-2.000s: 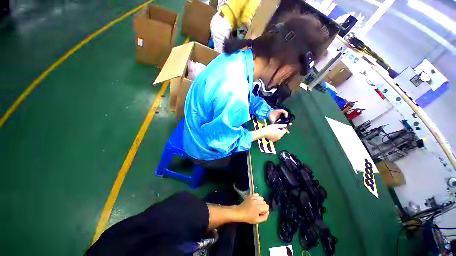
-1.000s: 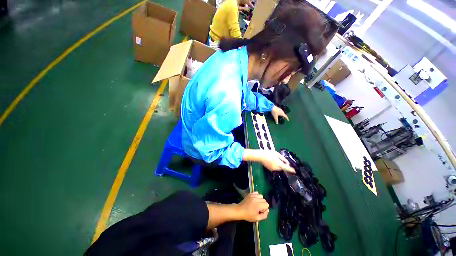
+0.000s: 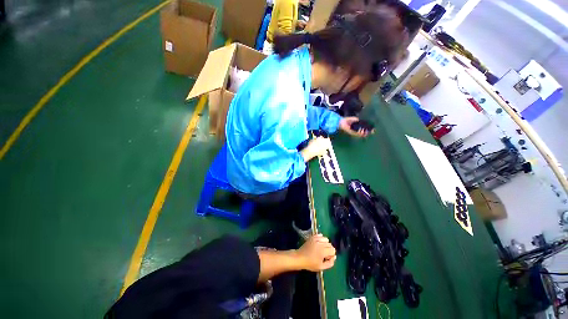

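My left hand rests curled into a fist on the near edge of the green bench, with nothing seen in it. Its forearm comes from a black sleeve at the lower left. My right hand is not in view. A heap of glossy black plastic housings lies on the bench just right of my left hand, not touched by it. A small white liner sheet with a black pad lies at the bottom edge, partly cut off. A thin yellow rubber band lies beside it.
A co-worker in a blue smock sits on a blue stool, one hand at a pad sheet, the other holding a black part. A white sheet with black pads lies across the bench. Open cartons stand on the floor.
The co-worker's one hand has left the heap for the pad sheet; the other is now raised with a black part in the palm. My left hand has stayed on the bench edge.
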